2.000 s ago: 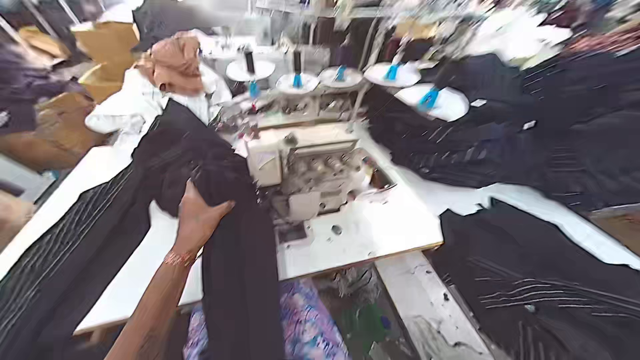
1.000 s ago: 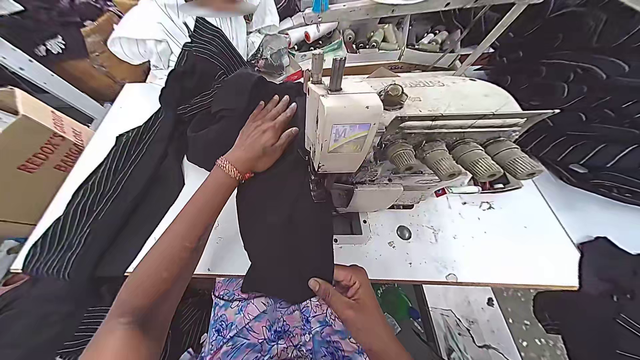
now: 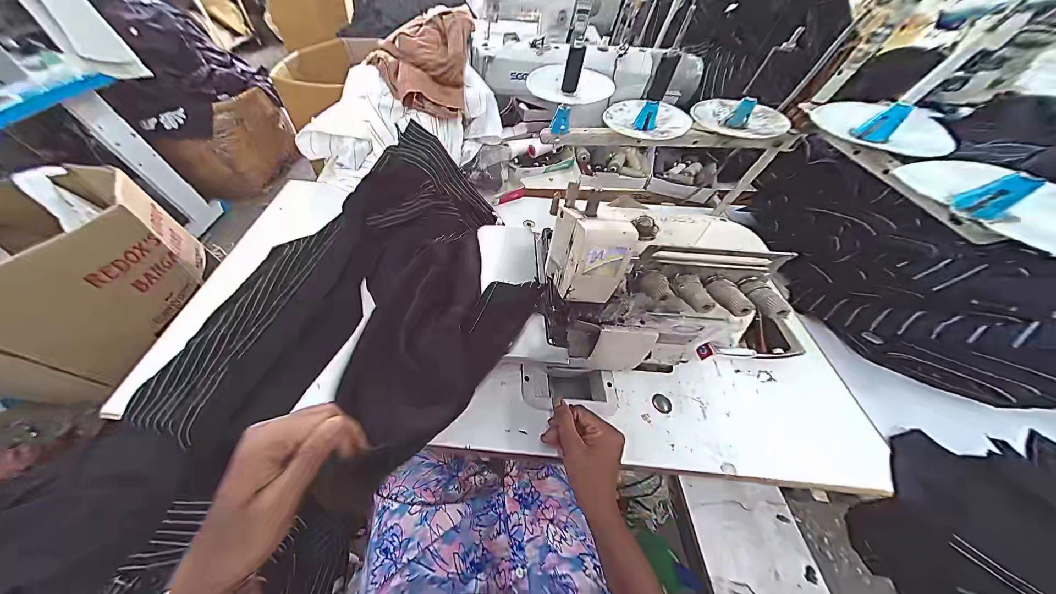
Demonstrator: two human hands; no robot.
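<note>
A black fabric garment piece (image 3: pixel 412 330) with white pinstriped parts lies across the left of the white sewing table (image 3: pixel 742 421); one end reaches the needle area of an overlock sewing machine (image 3: pixel 594 256). At the garment's lower edge is my left hand (image 3: pixel 297 454), fingers curled and blurred; whether it grips the cloth cannot be told. My right hand (image 3: pixel 582 437) is at the table's front edge, just below the machine's rectangular opening, thumb and fingertips pinched together. Anything between those fingertips is too small to make out.
An open cardboard box (image 3: pixel 99 289) stands left of the table. White cloth (image 3: pixel 363 124) and brown cloth (image 3: pixel 425 62) are heaped at the back left. Thread stand discs (image 3: pixel 648 120) rise behind the machine. Dark striped fabric (image 3: pixel 924 272) is piled on the right.
My left hand has come off the cloth beside the machine and moved toward me. My right hand no longer holds the black cloth's lower corner. The cloth has shifted left, uncovering the table's front.
</note>
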